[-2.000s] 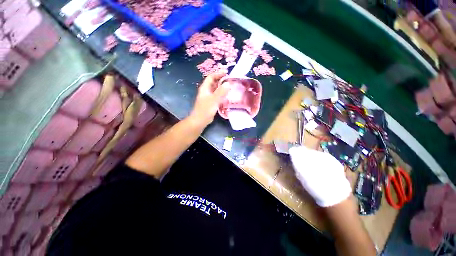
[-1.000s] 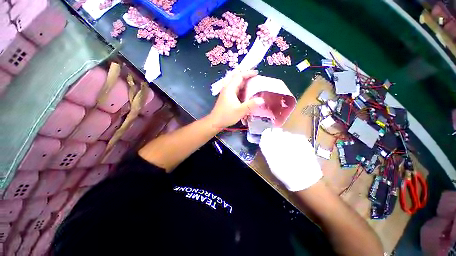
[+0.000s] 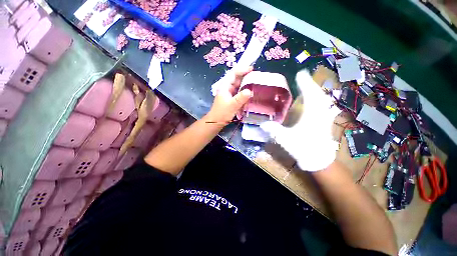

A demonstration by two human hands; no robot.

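Observation:
My bare left hand (image 3: 231,96) holds a pink housing (image 3: 280,82) at its left side, with the open hollow facing up toward me and the thumb inside the rim. A grey flat piece (image 3: 256,118) lies at the housing's near edge, with a white piece (image 3: 254,132) just below it. A thin dark wire runs left from there. My white-gloved right hand (image 3: 314,125) is right of the housing, fingers spread, thumb close to the white piece. Whether the thumb touches it cannot be told.
Wired circuit boards (image 3: 373,120) lie tangled on a brown cardboard mat (image 3: 413,220). Orange-red scissors (image 3: 432,180) lie right of them. Pink button pieces (image 3: 220,32) are heaped near a blue tray (image 3: 188,22) and a white strip (image 3: 254,47). Stacked pink housings (image 3: 75,130) stand left. A green belt (image 3: 351,25) runs behind.
The gloved right hand moved from the boards to the housing's near edge, then right and up with its fingers spreading. The housing turned and shifted right, and a grey piece now shows at its edge.

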